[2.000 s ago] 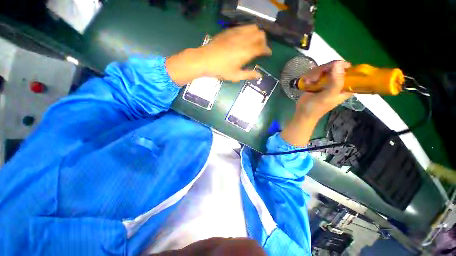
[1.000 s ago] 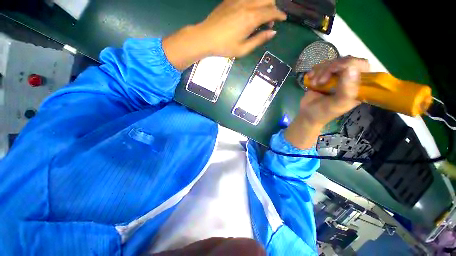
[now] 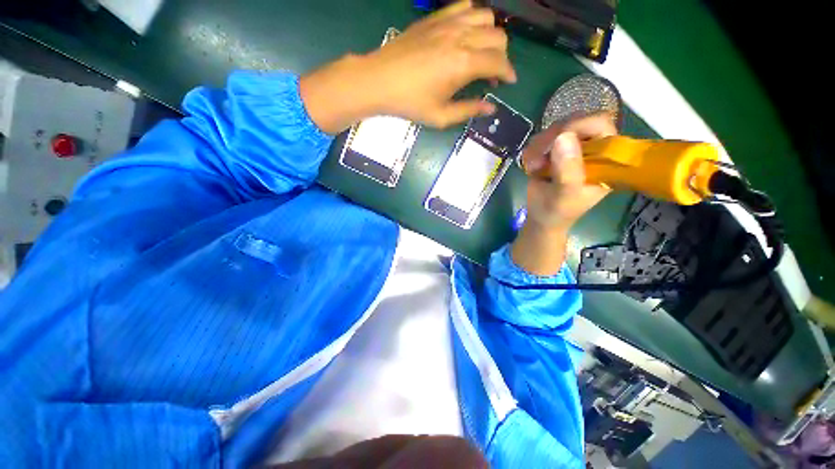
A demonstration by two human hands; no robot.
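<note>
A smartphone without back cover point(image 3: 467, 179) lies on the green mat, black cover at its upper end, white battery below. A second such phone point(image 3: 377, 151) lies left of it, its upper part hidden under my left hand. My left hand point(image 3: 426, 73) hovers over the phones, fingers loosely bent and apart, thumb beside the first phone's upper end; nothing shows in it. My right hand point(image 3: 563, 179) is closed around the yellow-orange electric screwdriver point(image 3: 650, 167). Its bit is hidden by the hand. The round speckled dish point(image 3: 581, 101) is just behind the right hand.
A black tray point(image 3: 558, 23) stands at the back edge. A dark heap of thin parts point(image 3: 632, 264) and a black slotted tray point(image 3: 742, 325) lie right, crossed by the screwdriver's black cord. A white strip point(image 3: 655, 87) borders the mat. A grey control panel with a red button point(image 3: 64, 145) is left.
The view has shifted. Since a second ago my left hand has come down toward the right phone's upper end. My right hand and the screwdriver have moved a little left.
</note>
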